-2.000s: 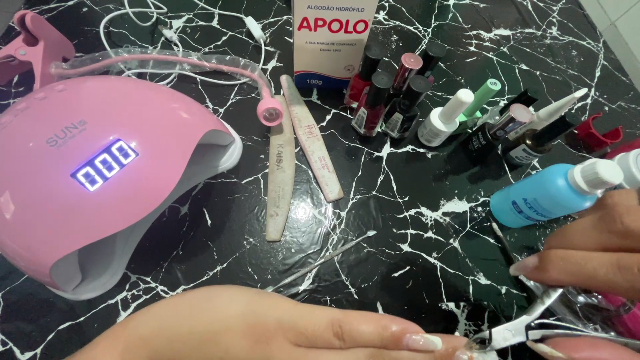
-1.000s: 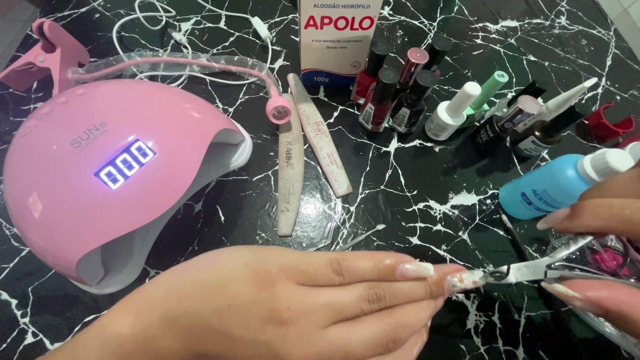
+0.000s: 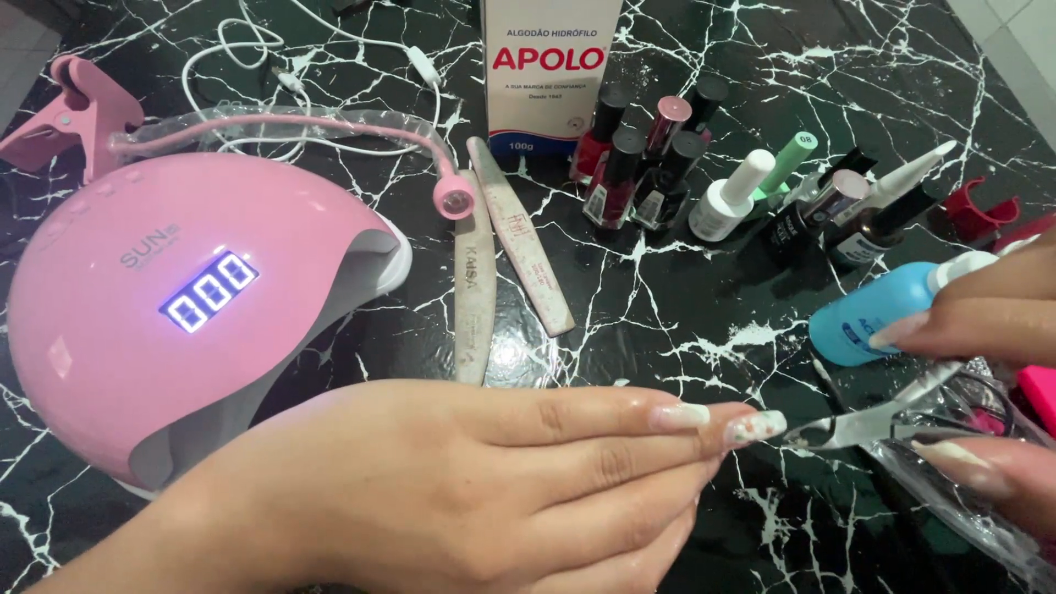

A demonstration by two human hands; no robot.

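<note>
My left hand (image 3: 462, 478) reaches in from the lower left, back up, fingers stretched out side by side and holding nothing. One fingernail is white-tipped; the nail beside it (image 3: 755, 428) bears a white and orange pattern. At the right edge my right hand (image 3: 982, 396), partly out of view, holds metal cuticle nippers (image 3: 874, 425) between thumb and fingers. The nippers' jaws point left, just off the tip of the patterned nail. Behind the right fingers a blue acetone bottle (image 3: 858, 318) with a white cap leans or lies.
A pink nail lamp (image 3: 107, 272) showing zeros fills the left. Two nail files (image 3: 474, 289) lie mid-table, before a cotton box (image 3: 544, 74). Several polish bottles (image 3: 610, 186) stand right of it. A red ring-shaped holder (image 3: 982, 210) and clear plastic wrapping (image 3: 949, 503) are at right.
My left hand has come up into fuller view and covers the cotton swab seen earlier between the hand and the files. The nippers' jaws, at the patterned nail one second ago, are now slightly off it.
</note>
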